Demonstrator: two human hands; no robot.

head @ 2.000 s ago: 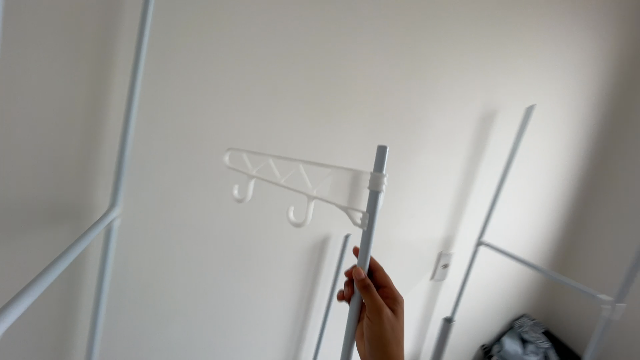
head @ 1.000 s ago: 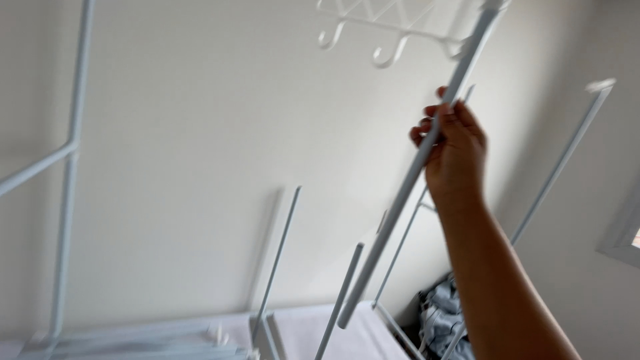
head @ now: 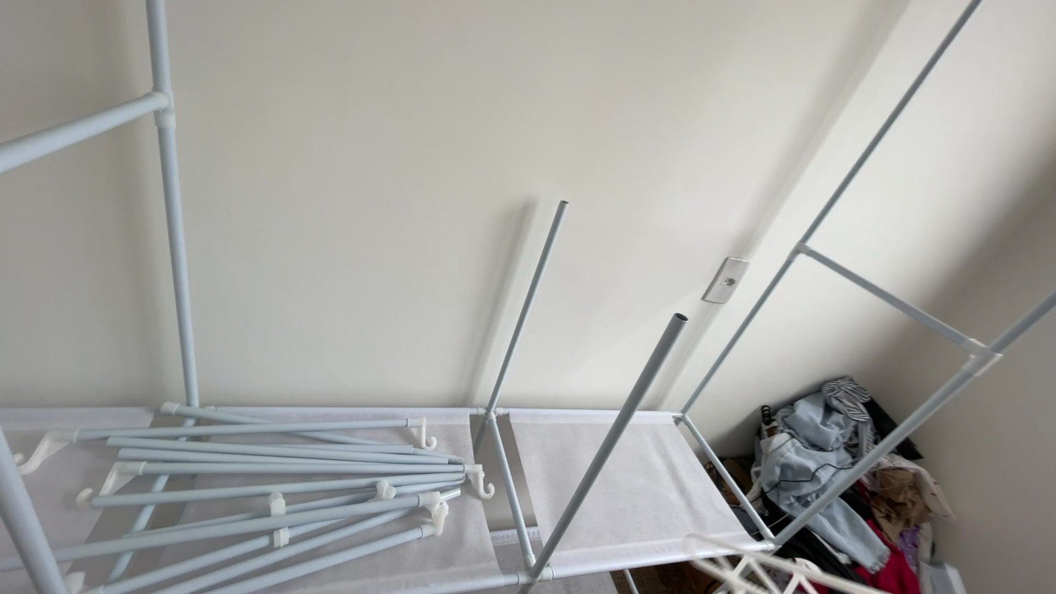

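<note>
Neither of my hands is in view. At the bottom right edge shows part of the white plastic hook rack (head: pixel 755 569), slightly blurred; what holds it is hidden below the frame. A metal tube frame with fabric shelves (head: pixel 606 478) stands against the wall. From its middle rise a rear upright tube (head: pixel 528 305) and a front upright tube (head: pixel 610 445), both with bare upper ends. Loose pale tubes (head: pixel 289 468) lie in a pile on the left part of the shelf, several with white plastic hooks or connectors at their ends.
A left upright (head: pixel 175 247) and a right crossbar (head: pixel 891 297) belong to the frame. A wall outlet (head: pixel 726 280) is behind it. A heap of clothes (head: pixel 833 462) lies in the right corner.
A hand held a tube with the hook rack attached, upright before the wall; now the hand is out of view and the rack shows only at the bottom edge. The view has tilted down.
</note>
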